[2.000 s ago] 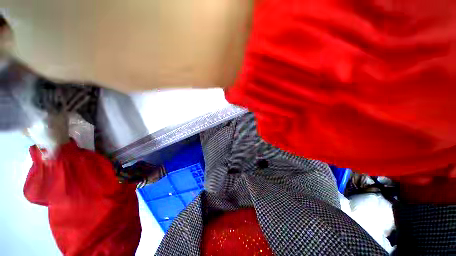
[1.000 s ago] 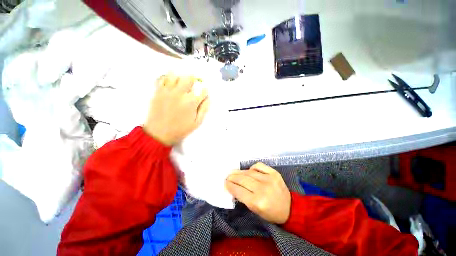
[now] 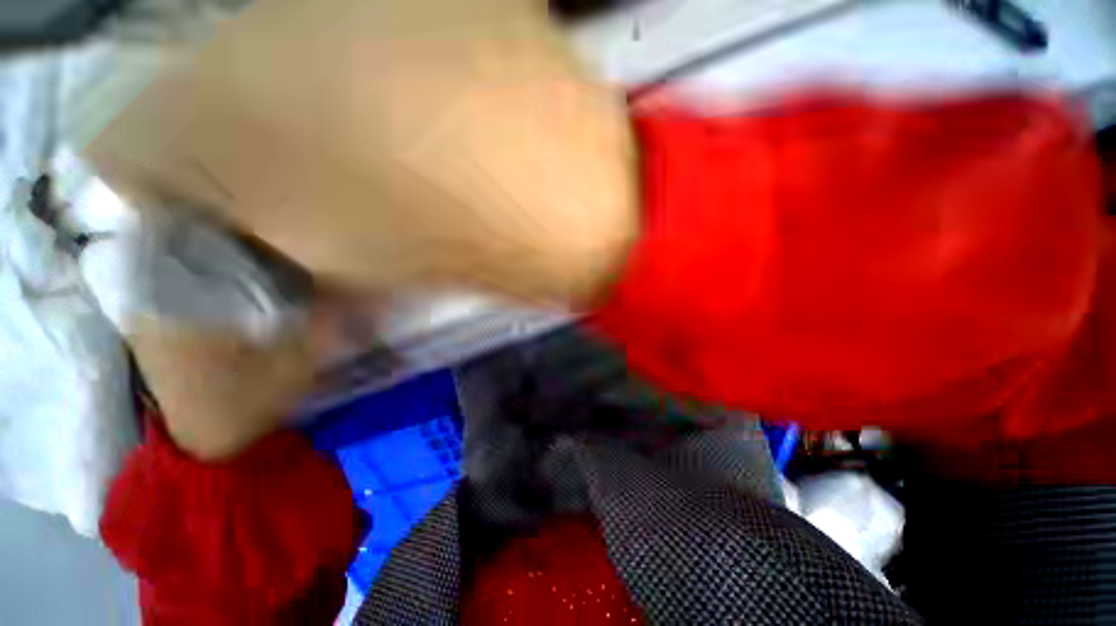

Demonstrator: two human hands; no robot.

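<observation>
My right hand [image 3: 416,147] is large and blurred close to the camera, reaching across to the left and covering the machine area. Its fingers are too blurred to read. My left hand [image 3: 226,379] is lower left, partly behind a pale, blurred piece of white fabric [image 3: 202,275]. Whether its fingers grip this fabric cannot be made out. More white fabric [image 3: 61,391] hangs in a heap at the left edge. The needle area is hidden.
The white table [image 3: 747,55] shows at the top with a dark panel line. Black thread snips [image 3: 1010,21] lie at the top right. A blue crate [image 3: 398,471] is below the table edge. A white heap [image 3: 851,520] is low on the right.
My right hand has risen from the table's front edge and swung left, close to the camera. My left hand has moved down and left. The view has shifted downward; the phone is out of sight.
</observation>
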